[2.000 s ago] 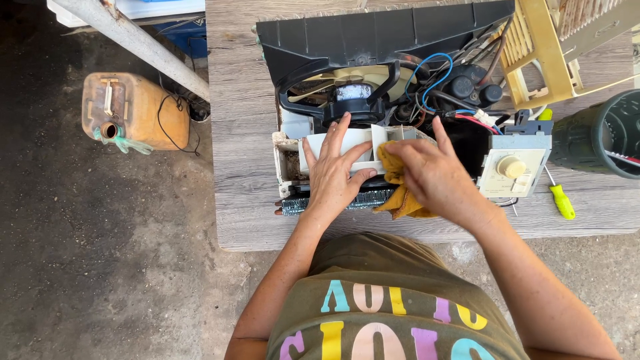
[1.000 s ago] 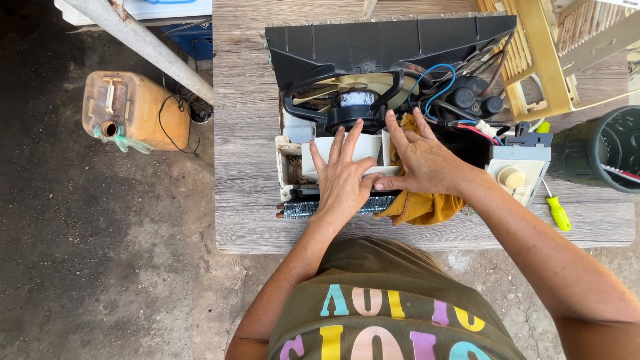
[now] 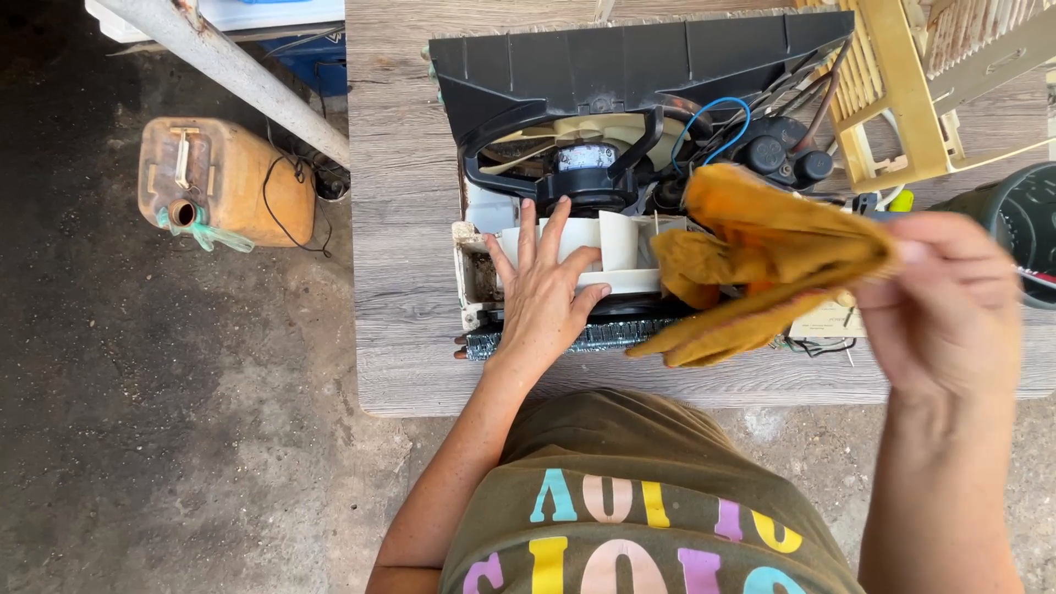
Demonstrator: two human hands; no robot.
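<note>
An opened window air conditioner lies on the wooden table, with its black plastic fan shroud (image 3: pixel 635 62), fan motor (image 3: pixel 586 169) and compressor side showing. My left hand (image 3: pixel 540 285) rests with spread fingers on the white plastic blower housing (image 3: pixel 631 281), just above the finned coil (image 3: pixel 610 336). Raised at the right, my right hand (image 3: pixel 949 305) pinches a mustard-yellow cloth (image 3: pixel 767 247) by one end. The cloth hangs over the right part of the unit and hides the control box behind it. A blue wire (image 3: pixel 726 101) loops beside the fan.
A yellowed plastic front grille (image 3: pixel 895 99) lies at the back right, beside a dark green bin (image 3: pixel 990 198). On the floor at the left stands an orange plastic jerrycan (image 3: pixel 239 181) under a white metal pole (image 3: pixel 239 78). The table's near edge (image 3: pixel 660 404) runs close to my body.
My right hand has lifted the yellow cloth off the white housing and moved right with it. The left hand stays on the housing.
</note>
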